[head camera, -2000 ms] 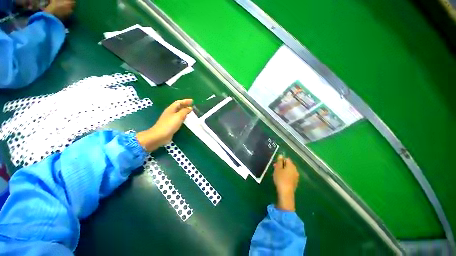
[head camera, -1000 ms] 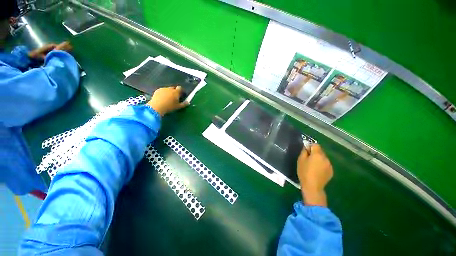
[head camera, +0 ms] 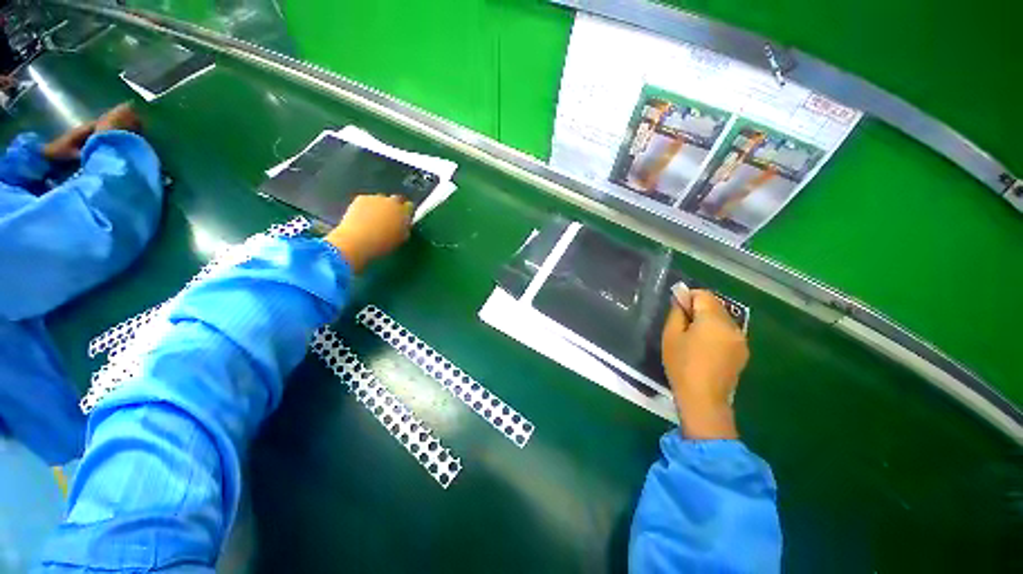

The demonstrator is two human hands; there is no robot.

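Note:
My left hand [head camera: 370, 230] is at the near edge of a dark phone back film sheet [head camera: 353, 174] on the far stack, its fingers curled; their grip is hidden. My right hand [head camera: 704, 357] is closed around a slim pale tool [head camera: 680, 296], its tip showing above the fingers, over the right part of a second dark film sheet [head camera: 595, 286]. White backing sheets [head camera: 561, 350] stick out beneath. Two ring sticker strips [head camera: 449, 376] lie side by side in front of me. A pile of strips [head camera: 118, 331] is partly behind my left sleeve.
Another person's blue sleeve [head camera: 95, 213] and hands are at the left on the dark-green bench [head camera: 538, 493]. Another dark sheet [head camera: 166, 70] lies at the far left. A metal rail and green panel with an instruction sheet [head camera: 696, 146] run along the back.
My left hand has moved from the nearer sheets to the far stack. My right hand has moved from beside the nearer sheet to over its right part. The view has shifted.

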